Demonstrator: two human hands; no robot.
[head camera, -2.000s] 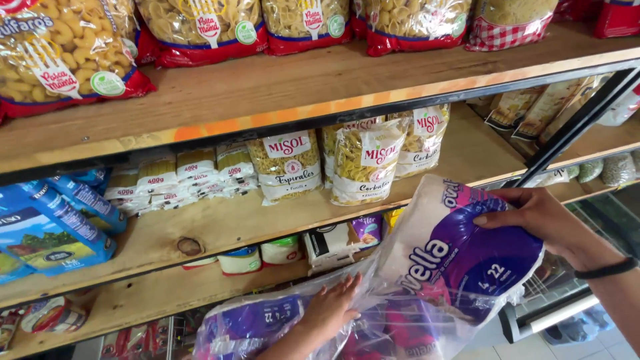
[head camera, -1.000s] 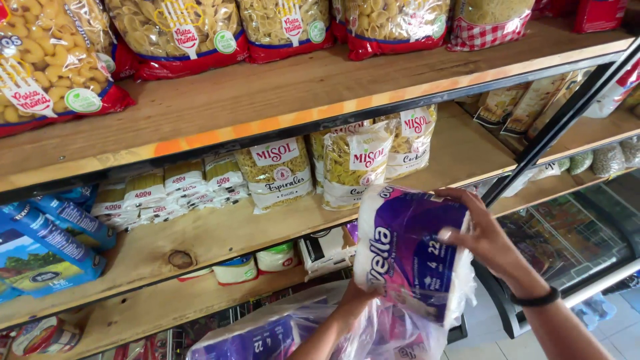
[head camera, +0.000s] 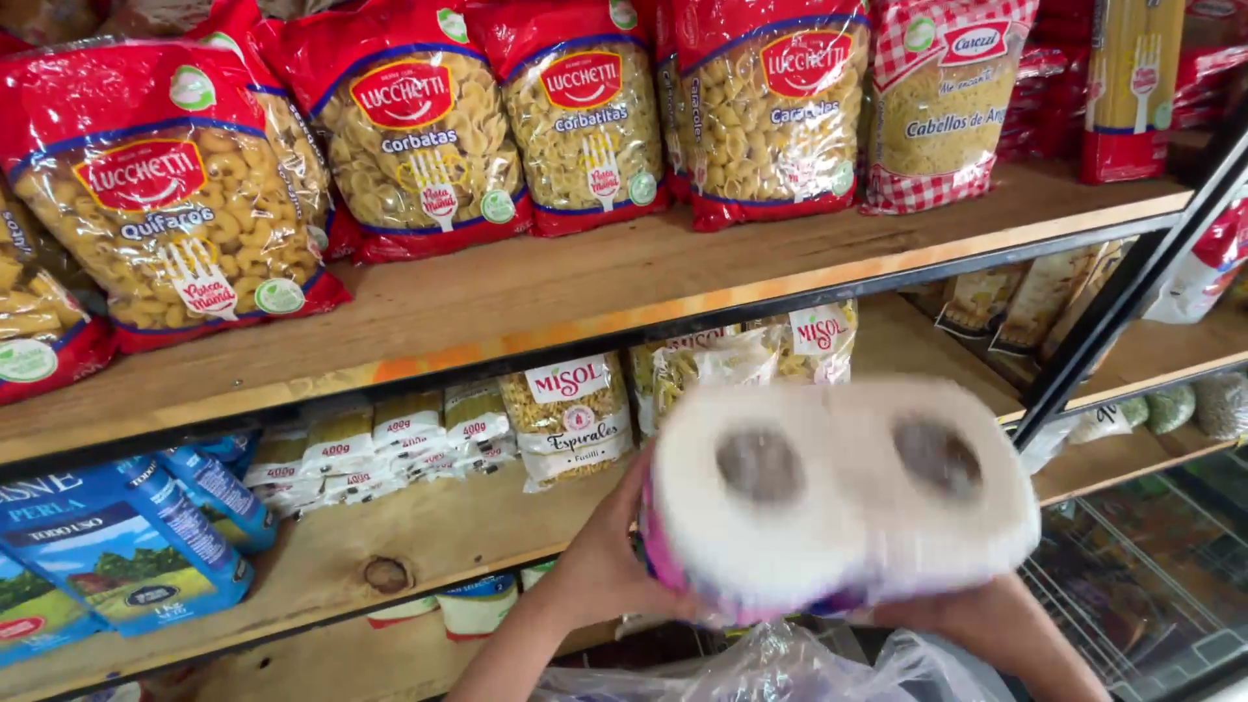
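A pack of toilet paper rolls (head camera: 838, 497), blurred by motion, is raised in front of the shelves with two roll ends facing me. My left hand (head camera: 614, 556) grips its left side, fingers partly hidden behind the pack. My right hand (head camera: 975, 614) is under and behind its lower right side; its fingers are hidden by the rolls. Below the pack, at the bottom edge, lies a clear plastic wrapping (head camera: 770, 668).
Pasta bags (head camera: 414, 127) stand along the upper wooden shelf (head camera: 624, 273). Smaller pasta bags (head camera: 570, 419), white-wrapped packets (head camera: 405, 429) and blue flour bags (head camera: 117, 556) sit on the shelf below. A black metal post (head camera: 1102, 312) rises at right, beside a wire rack (head camera: 1150, 575).
The toilet paper pack has come up out of the clear wrapping and turned, so its roll ends now face me. My left hand has moved from the wrapping onto the pack.
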